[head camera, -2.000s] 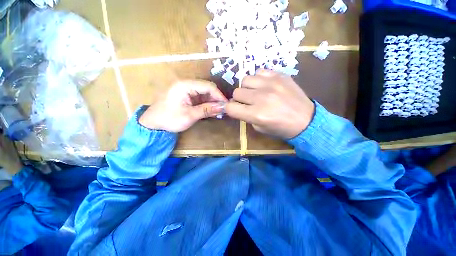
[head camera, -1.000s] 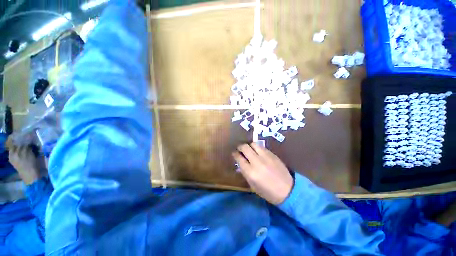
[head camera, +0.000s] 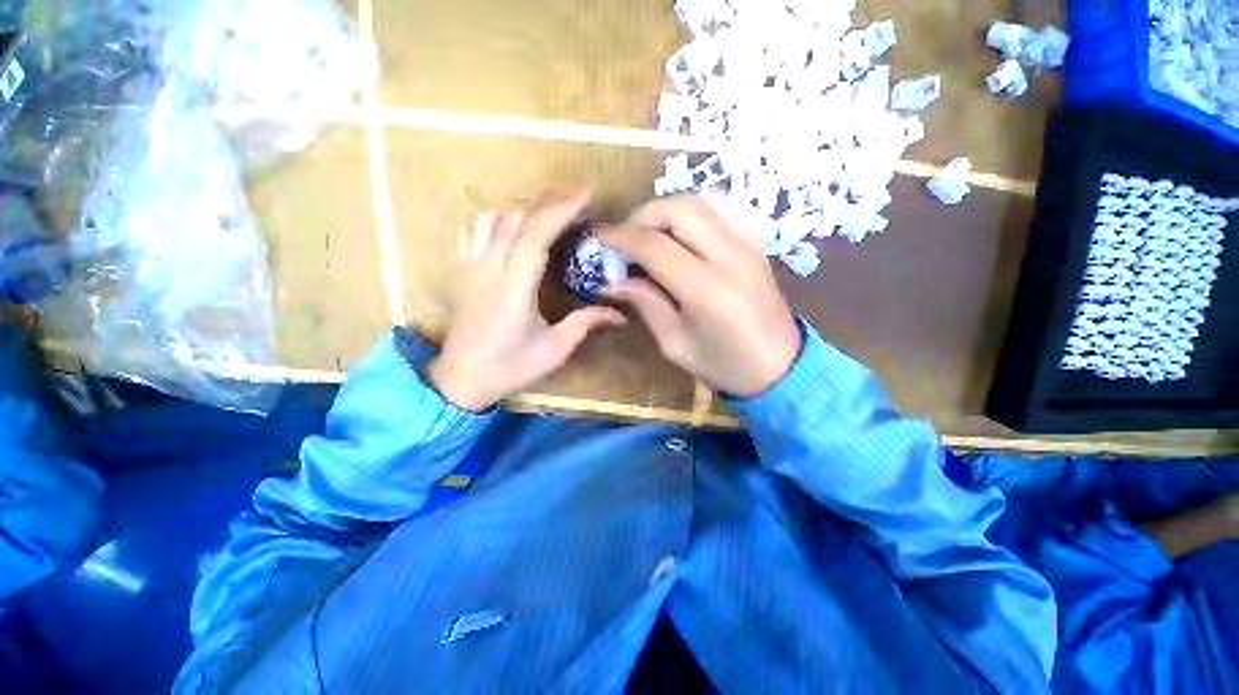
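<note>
A small round dark dish (head camera: 587, 268) with silvery specks inside lies between my hands, left of the pile. My left hand (head camera: 514, 302) is beside it, thumb and fingers spread around its left side; whether the fingers touch it is hard to tell. My right hand (head camera: 707, 292) reaches over the dish from the right, its thumb and fingertips close together at a small white part (head camera: 613, 264) at the dish's right edge. A loose pile of white plastic housings (head camera: 788, 116) lies beyond my right hand.
A black foam tray (head camera: 1022, 319) with close rows of white parts is at right. A blue bin (head camera: 1103, 57) of white parts is at upper right. A few white parts (head camera: 1010, 78) lie near it. Crumpled clear bags (head camera: 177, 231) lie at left. Another person's blue sleeve (head camera: 48, 468) shows at lower left.
My left arm, raised across the left side one second ago, is back down with its hand over the board. A round dark dish now shows between my hands. The camera view has shifted.
</note>
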